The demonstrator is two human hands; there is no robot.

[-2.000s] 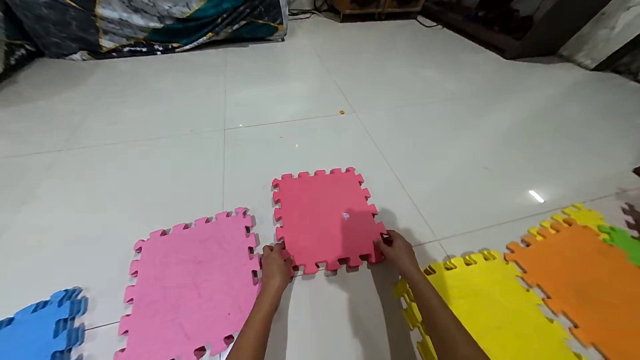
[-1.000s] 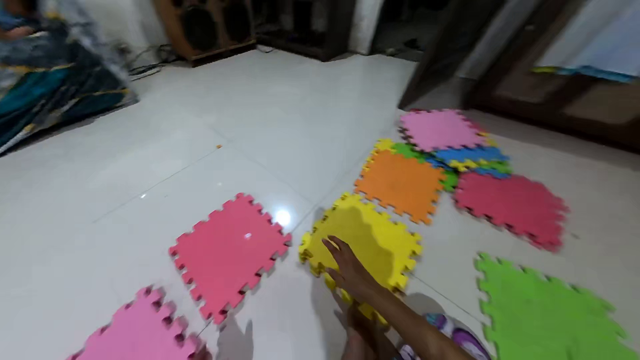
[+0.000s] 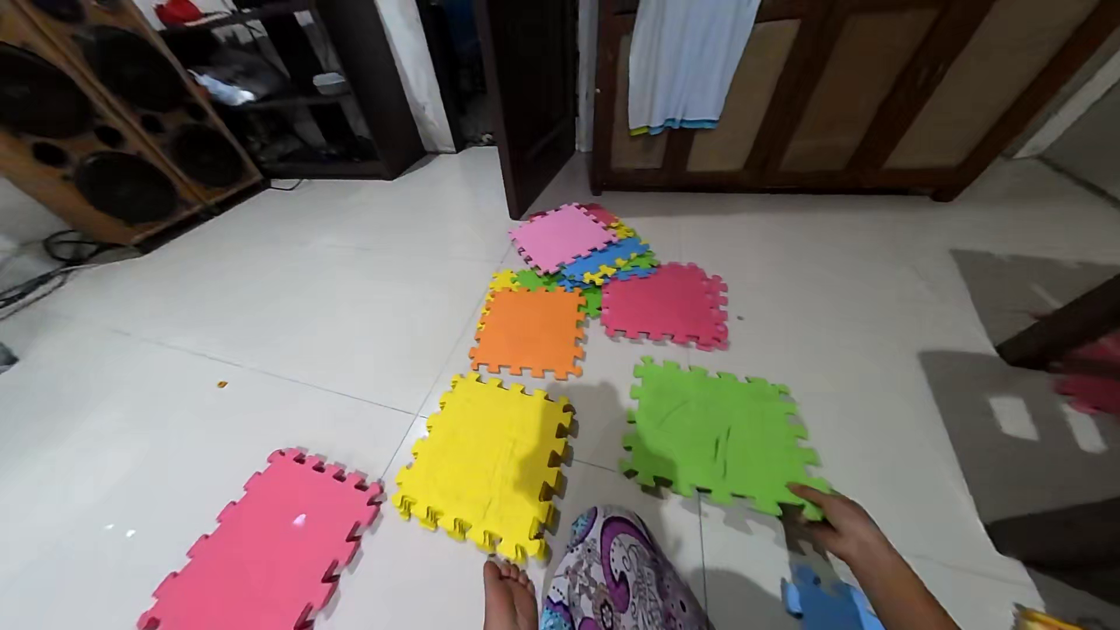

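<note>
My right hand (image 3: 831, 516) grips the lower right corner of a green foam puzzle mat (image 3: 717, 433), thumb on top and fingers beneath. My left hand is out of the picture. Left of the green mat a yellow foam mat (image 3: 486, 459) lies on the floor, with an orange mat (image 3: 529, 331) beyond it. A coral-red mat (image 3: 271, 542) is at the lower left. Further back, a darker red mat (image 3: 667, 304) lies beside a pile topped by a pink mat (image 3: 563, 236). Part of a blue mat (image 3: 827, 602) shows below my right hand.
My bare foot (image 3: 510, 595) and patterned-clothed knee (image 3: 617, 569) are at the bottom. Wooden speakers (image 3: 131, 131), a dark shelf (image 3: 372, 96), an open door (image 3: 535, 96) and a wooden cabinet (image 3: 787, 105) line the back. Dark furniture (image 3: 1072, 324) stands at right.
The view has swung right. Both hands were at the coral-red mat; then one hand was over the yellow mat. Now my right hand holds the green mat's corner, and my left hand is out of view.
</note>
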